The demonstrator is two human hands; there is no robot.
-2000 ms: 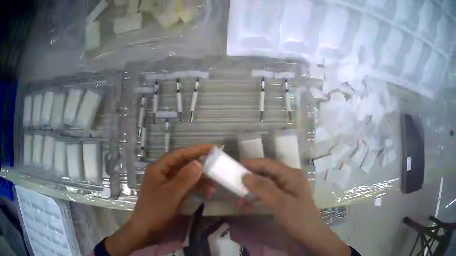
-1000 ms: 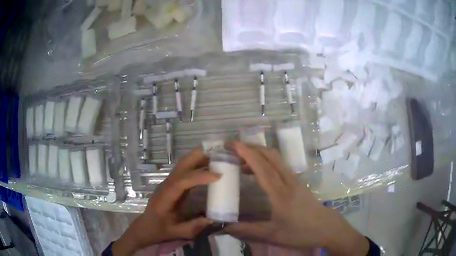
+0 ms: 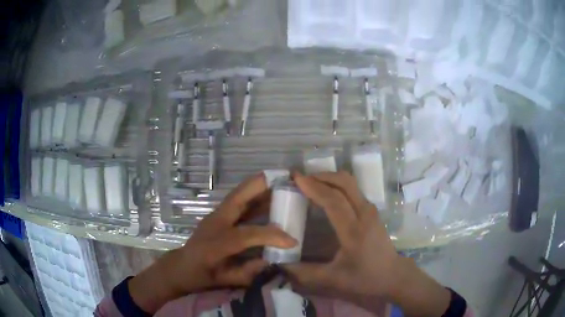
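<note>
A white block (image 3: pixel 289 213) stands lengthwise between my hands, with a clear sleeve or film seen at its ends. My left hand (image 3: pixel 232 238) grips its left side, thumb across the lower face. My right hand (image 3: pixel 347 232) holds its top right edge with the fingertips and has its thumb near the lower end. A small white piece (image 3: pixel 276 176) shows at the block's top end by the fingertips. The ribbed tray (image 3: pixel 285 114) behind holds several stemmed parts (image 3: pixel 246 105) with white crosspieces and two white blocks (image 3: pixel 370 173) at its front right.
A clear block tray (image 3: pixel 133 155) with two rows of white blocks is at left. White scraps (image 3: pixel 452 142) and a dark flat object (image 3: pixel 524 179) lie at right. Cream pieces (image 3: pixel 158 11) and a white pocket tray (image 3: pixel 384 25) are at the back. The bench edge (image 3: pixel 93 238) curves in front.
The block was tilted two seconds ago and is now lengthwise. Since one second ago, my left thumb has moved lower across its face. The bench has shifted slightly in view.
</note>
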